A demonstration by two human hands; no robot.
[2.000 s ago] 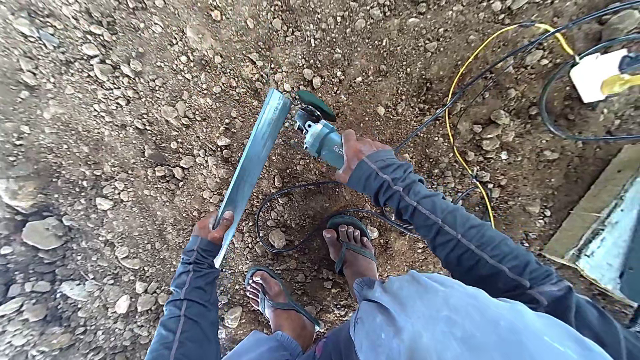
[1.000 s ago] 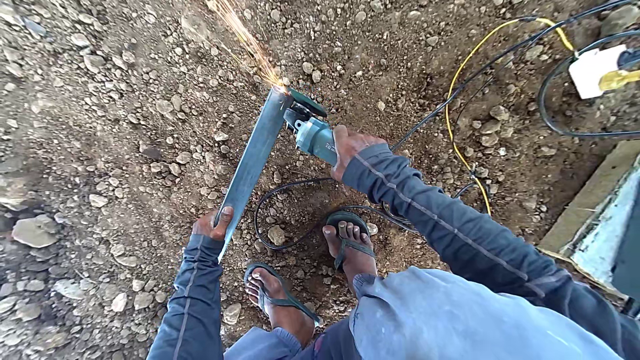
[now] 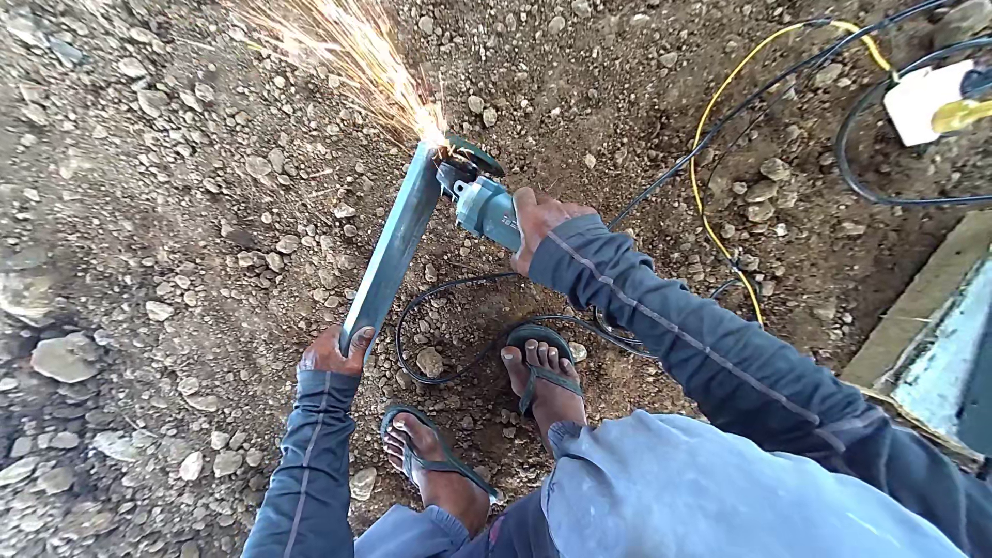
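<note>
My left hand (image 3: 337, 353) grips the lower end of a long grey metal bar (image 3: 397, 240), with the thumb on its near face. The bar slants up and to the right over the ground. My right hand (image 3: 545, 225) is closed around the body of a teal angle grinder (image 3: 488, 211). The grinder's guard and disc area (image 3: 474, 155) meets the bar's far end, and bright sparks (image 3: 387, 77) spray from there to the upper left. The contact edge itself is hidden by glare.
Stony soil (image 3: 256, 201) lies all around. A black cable (image 3: 434, 288) loops by my feet, which wear flip-flops (image 3: 457, 466). On the right are a yellow cord (image 3: 701, 194), a white electrical box (image 3: 926, 105) and a wood-edged board (image 3: 914, 294).
Two seconds ago no sparks showed. They appear one second ago at the bar's far end and now spread wider. Both hands have kept their holds.
</note>
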